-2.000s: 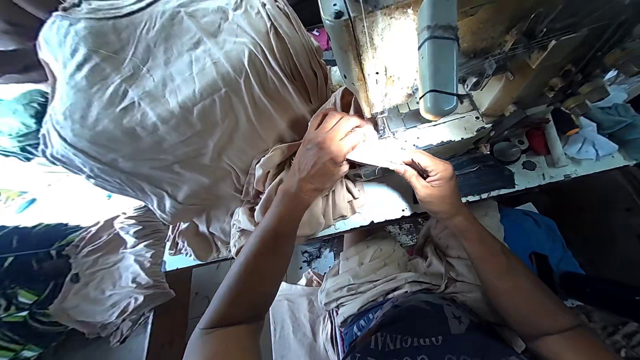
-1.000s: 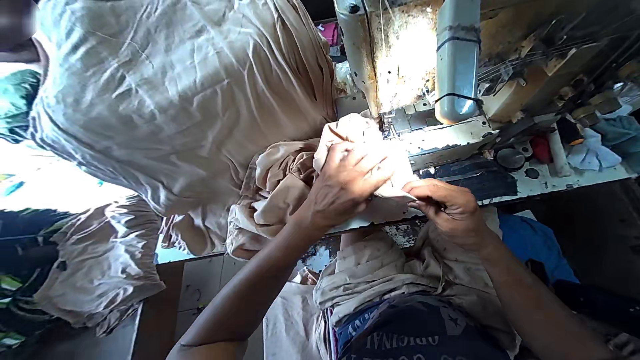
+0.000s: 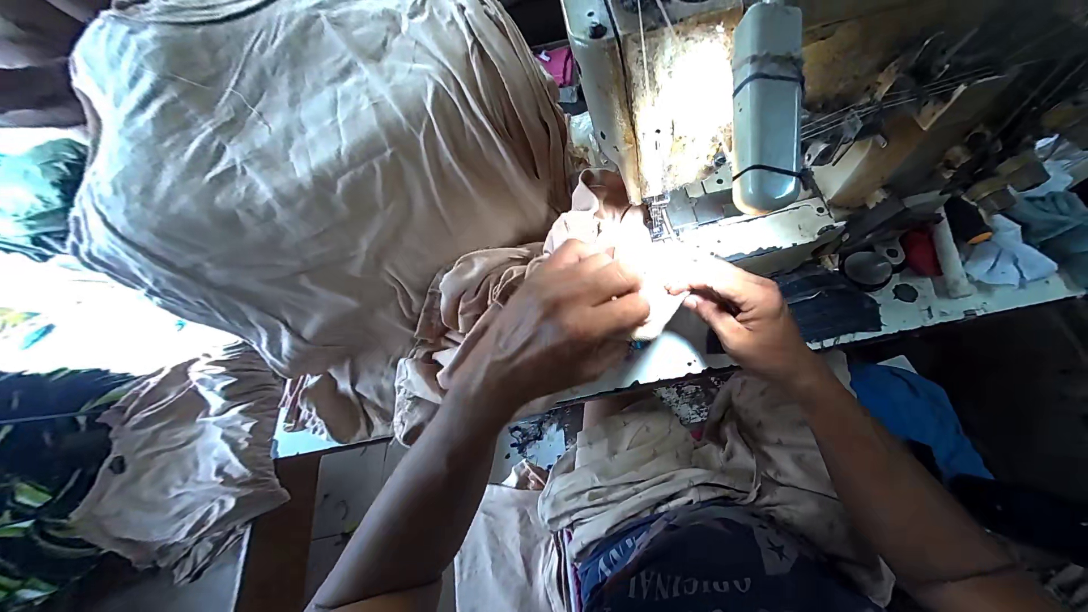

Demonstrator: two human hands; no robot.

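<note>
Beige knit fabric [image 3: 586, 223] lies bunched at the front of an industrial sewing machine [image 3: 680, 110], just before its needle area [image 3: 659, 212]. My left hand [image 3: 569, 319] presses and grips the fabric, its fingers curled, left of the needles. Just to the right, my right hand [image 3: 744, 314] pinches the fabric's edge between thumb and fingers. Strong lamp glare washes out the cloth between the hands and hides its edge. A large pile of beige garments [image 3: 314, 170] rises left of the machine, and more folds run under my left wrist.
Thread spools [image 3: 952, 255], a round dark-rimmed object [image 3: 867, 269] and white cloth scraps [image 3: 1011, 255] sit at the table's right end. A grey lamp or cover [image 3: 767, 110] hangs beside the needles. Beige cloth lies over my lap [image 3: 663, 467]. Another garment [image 3: 187, 459] hangs at lower left.
Two seconds ago the hands held the cloth stretched between them; my left hand has since lowered and turned more palm-down. The fabric now stands bunched up beside the needles.
</note>
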